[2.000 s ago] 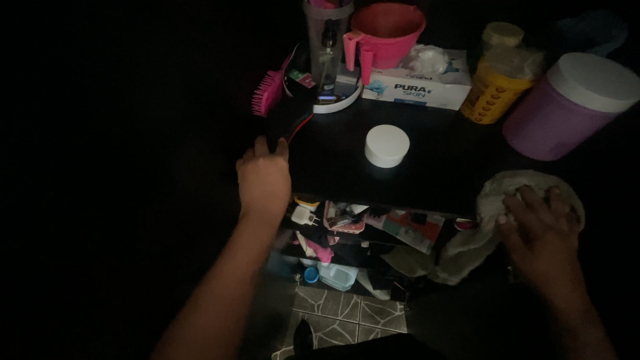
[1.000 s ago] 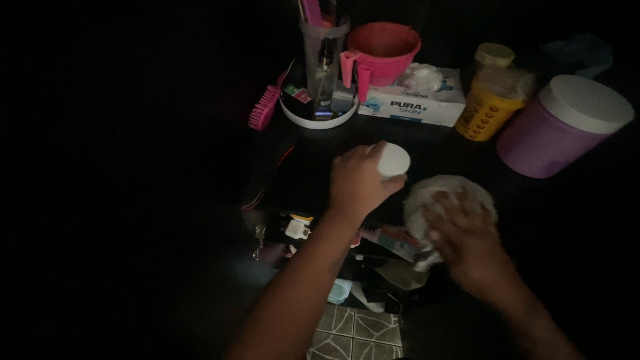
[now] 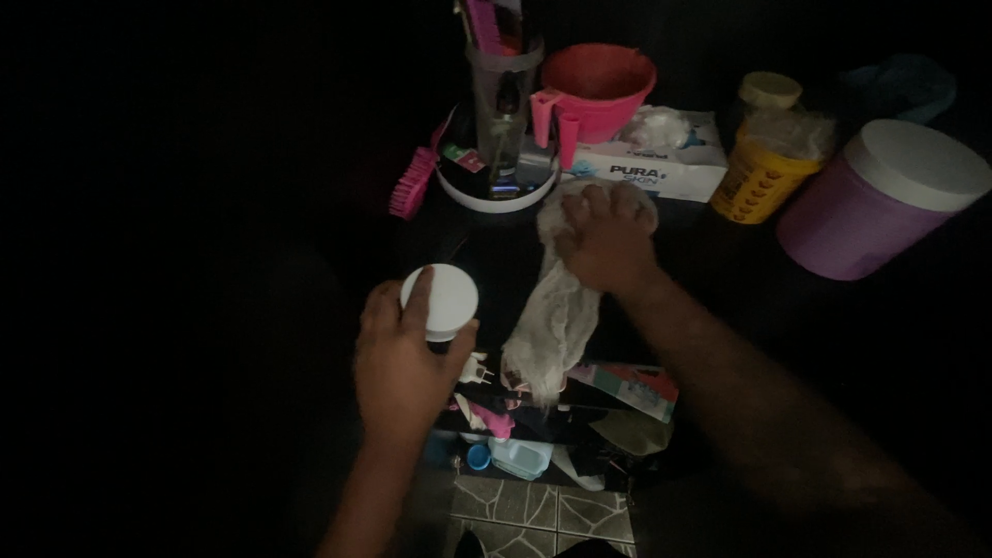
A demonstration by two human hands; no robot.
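My left hand (image 3: pixel 407 349) grips a round white lidded jar (image 3: pixel 449 301) at the left part of the dark tabletop, one finger across its lid. Under my right hand (image 3: pixel 608 236) a pale cloth (image 3: pixel 554 318) is pressed on the tabletop, its loose end hanging toward the front edge. That hand is just in front of a white box (image 3: pixel 682 167) and a pink-red bowl (image 3: pixel 601 85) with pink handles. A round white-rimmed tray (image 3: pixel 496 205) holding a clear tall cup (image 3: pixel 504 101) stands to the left of the bowl.
A pink hairbrush (image 3: pixel 413 182) lies left of the tray. At the right stand a yellow container (image 3: pixel 763 178) and a large purple jar (image 3: pixel 864 209) with a white lid. Below the front edge, shelves hold a light-blue container (image 3: pixel 523 457) and small items, above a tiled floor (image 3: pixel 504 500).
My left hand has taken hold of the white jar, which stood near the middle of the tabletop, and moved it left. My right hand has moved the cloth from the right side toward the white box.
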